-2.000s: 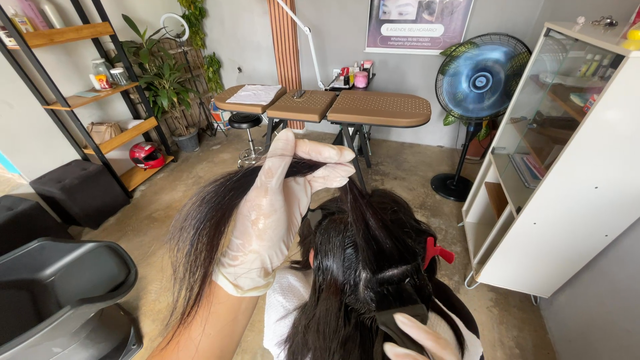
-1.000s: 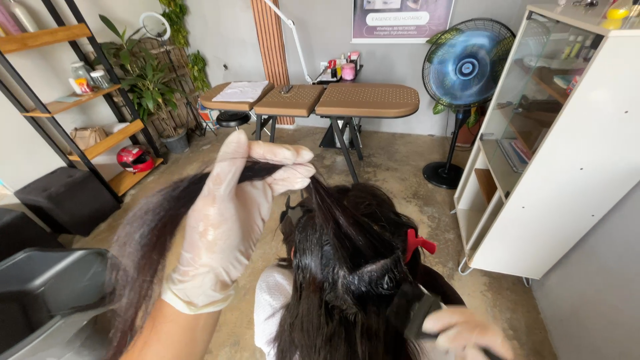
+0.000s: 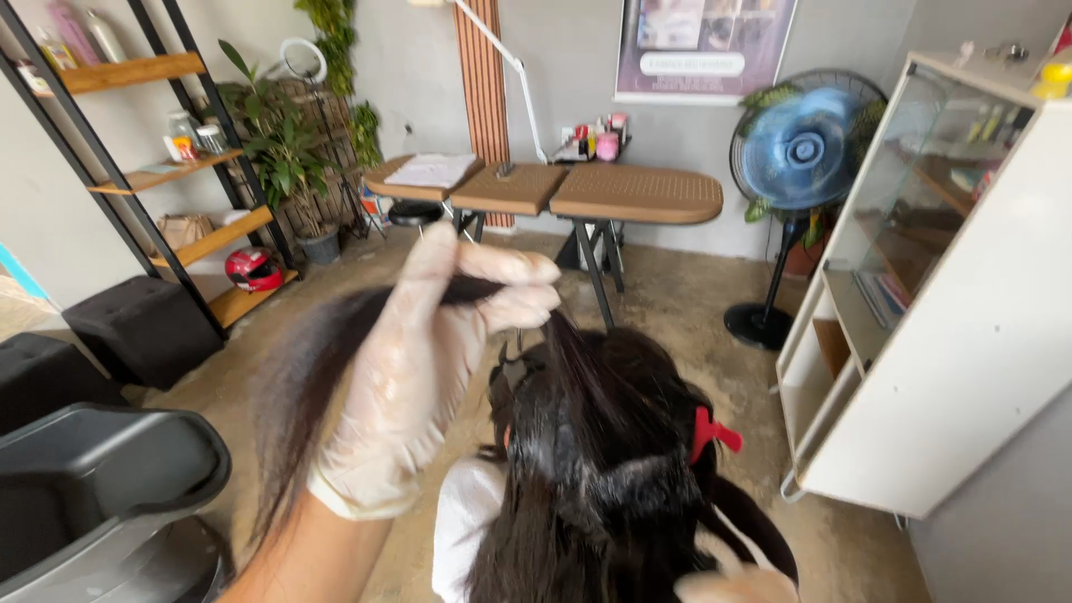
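My left hand (image 3: 419, 368), in a whitish disposable glove, grips a lifted section of dark hair (image 3: 322, 352) between its fingers, with the loose length falling over to the left. That section rises from the head of a seated person (image 3: 603, 444) seen from behind. The hair near the parting looks wet and shiny. A red hair clip (image 3: 713, 434) sits on the right side of the head. My right hand (image 3: 737, 582), gloved too, is blurred at the bottom edge by the hair; whether it holds anything cannot be seen. White cloth (image 3: 469, 523) covers the person's left shoulder.
A padded brown treatment table (image 3: 636, 193) stands ahead. On the right are a running pedestal fan (image 3: 804, 151) and a white cabinet (image 3: 946, 310) with glass. A dark salon wash basin (image 3: 109, 469), black cube stools (image 3: 142, 327) and a shelving unit (image 3: 130, 71) are on the left.
My right hand has moved down to the bottom edge; the dark tool seen by it in the earlier frames is no longer in sight. My left hand still grips the raised hair.
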